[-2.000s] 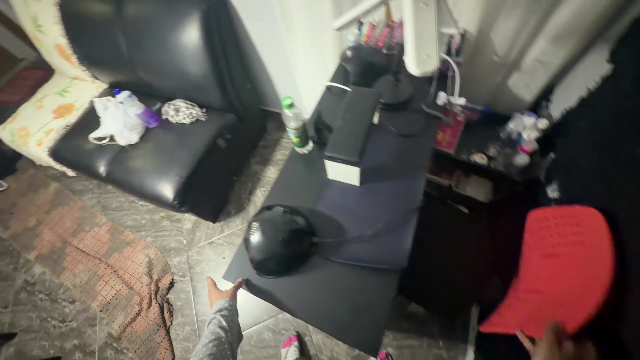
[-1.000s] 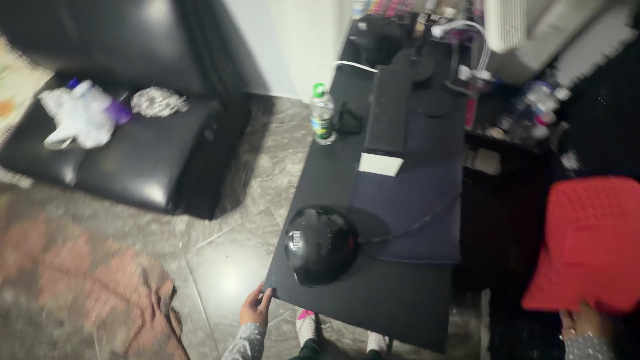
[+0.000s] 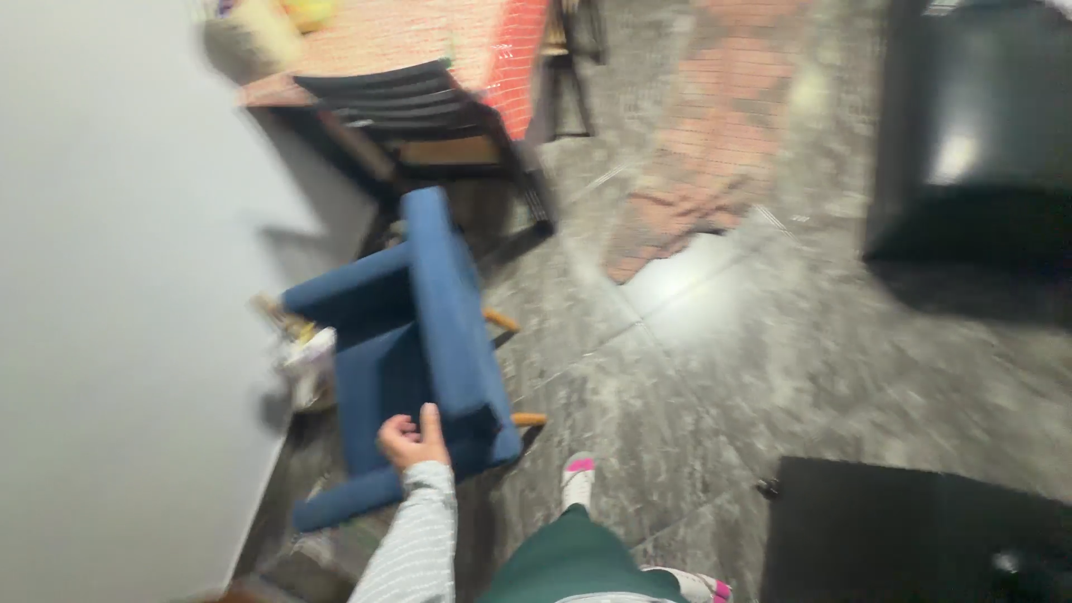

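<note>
My left hand (image 3: pixel 416 437), in a striped grey sleeve, is over the blue upholstered armchair (image 3: pixel 456 327), near the lower end of its backrest. Its thumb stands apart from the curled fingers, and nothing shows in it. Whether it touches the chair I cannot tell. The armchair has short wooden legs and stands at an angle near the white wall (image 3: pixel 117 251). My right hand is outside the view. The corner of the black desk (image 3: pixel 871 536) shows at the lower right.
A dark slatted chair (image 3: pixel 394 100) stands at a table with an orange-red cloth (image 3: pixel 515 67). A patterned rug (image 3: pixel 712 126) lies on the grey tiled floor (image 3: pixel 603 368). A black leather sofa (image 3: pixel 980 142) is at the right. Items in a bag (image 3: pixel 310 360) sit between armchair and wall.
The view has swung far to the left. My left hand has left the desk's corner and is over the armchair. My right hand, earlier at the red chair, is out of view.
</note>
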